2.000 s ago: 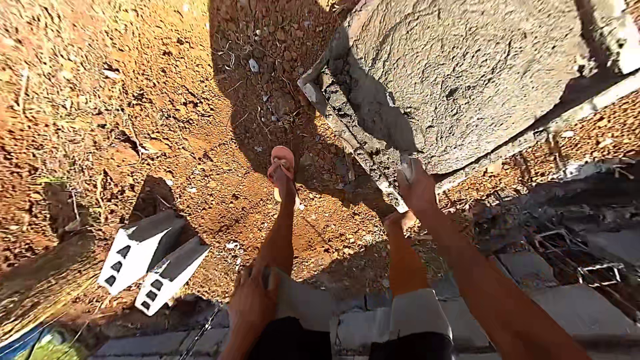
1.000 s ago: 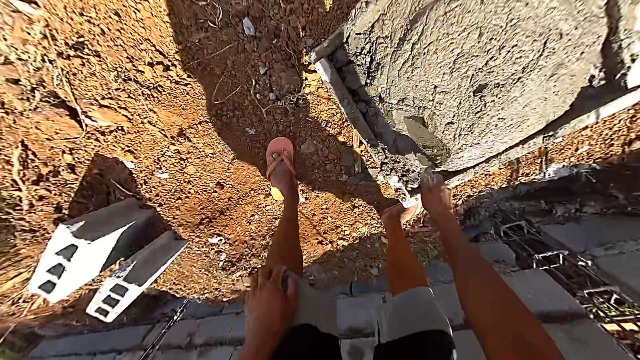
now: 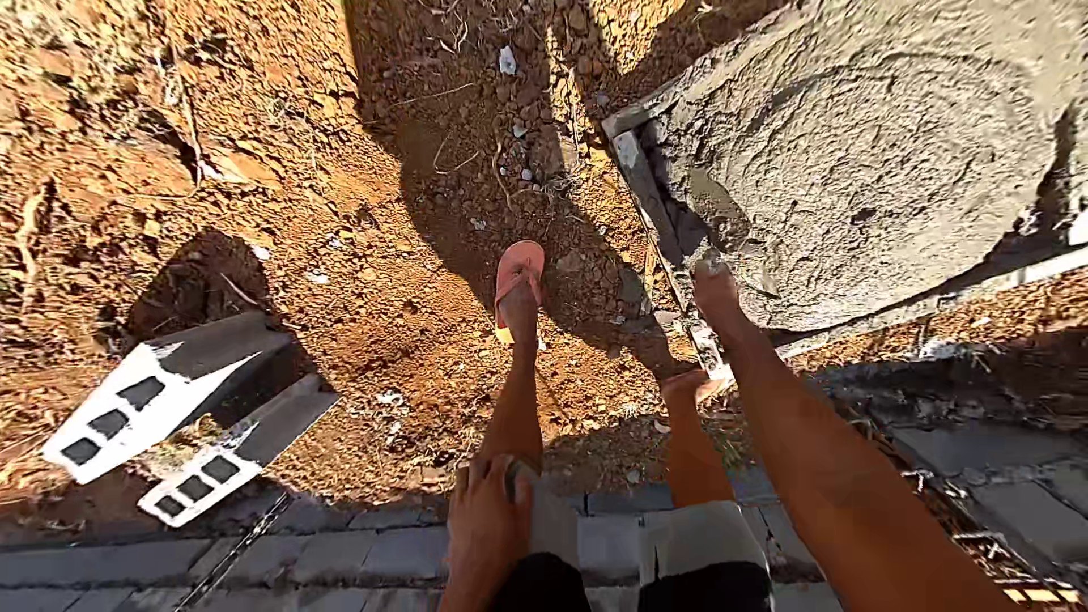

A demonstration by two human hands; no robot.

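Wet mortar (image 3: 901,161) lies spread in a shallow wood-edged mixing box (image 3: 643,183) at the upper right. My right hand (image 3: 716,293) reaches to the box's near left corner, closed around what looks like a trowel handle; a grey blade shape (image 3: 722,208) at the mortar's edge may be the trowel, though it is hard to make out. My left hand (image 3: 491,518) rests at my left knee, fingers bent, with a small dark object (image 3: 515,478) showing between thumb and fingers; what it is cannot be told.
Two hollow concrete blocks (image 3: 161,399) lie on the reddish soil at the left. My foot in a pink flip-flop (image 3: 520,263) stands left of the box. Below runs a block wall (image 3: 408,548), with steel reinforcement (image 3: 977,544) at the lower right.
My right hand has moved from the box's near corner edge to over the mortar beside its side board. My left hand has stayed at my knee.
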